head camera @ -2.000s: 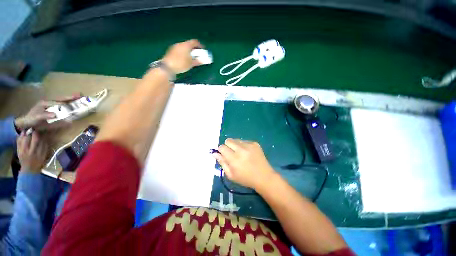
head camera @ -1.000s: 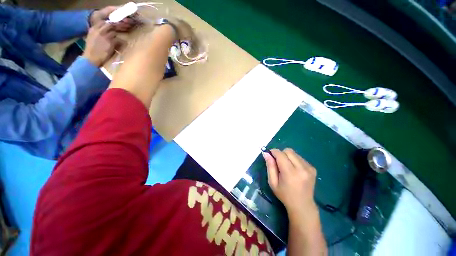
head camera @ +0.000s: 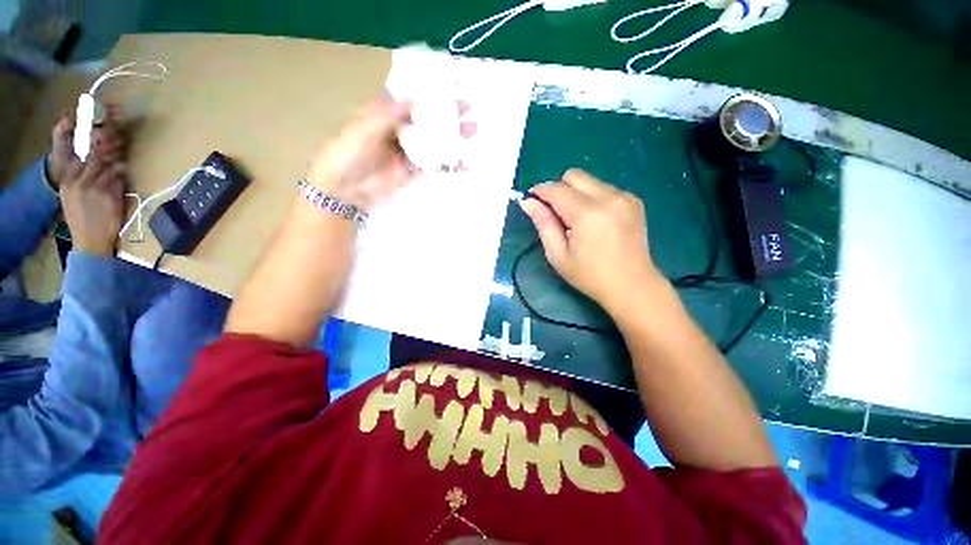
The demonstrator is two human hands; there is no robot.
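My left hand [head camera: 367, 154] holds white handheld units [head camera: 434, 128] over the white sheet [head camera: 426, 250]. They are blurred and blend with the sheet, so their number cannot be told. My right hand [head camera: 596, 232] pinches a small dark cable plug with a light tip [head camera: 519, 196] at the sheet's right edge, apart from the units. Its black cable [head camera: 543, 318] loops over the dark-green mat [head camera: 660, 351] toward the black box marked "FAN" [head camera: 760, 229]. A round metal-faced part [head camera: 750, 122] sits above that box.
White units with loop straps [head camera: 751, 13] lie on the green belt [head camera: 351, 16] at the top. At left, a neighbour's hands [head camera: 94, 176] hold a white unit beside a black multi-port box [head camera: 202, 200] on brown board [head camera: 287, 91]. Another white sheet [head camera: 905, 287] lies at right.
My left hand has come back from the neighbour's board to the white sheet, now with white units in it. My right hand still pinches the plug. The view has turned and shifted.
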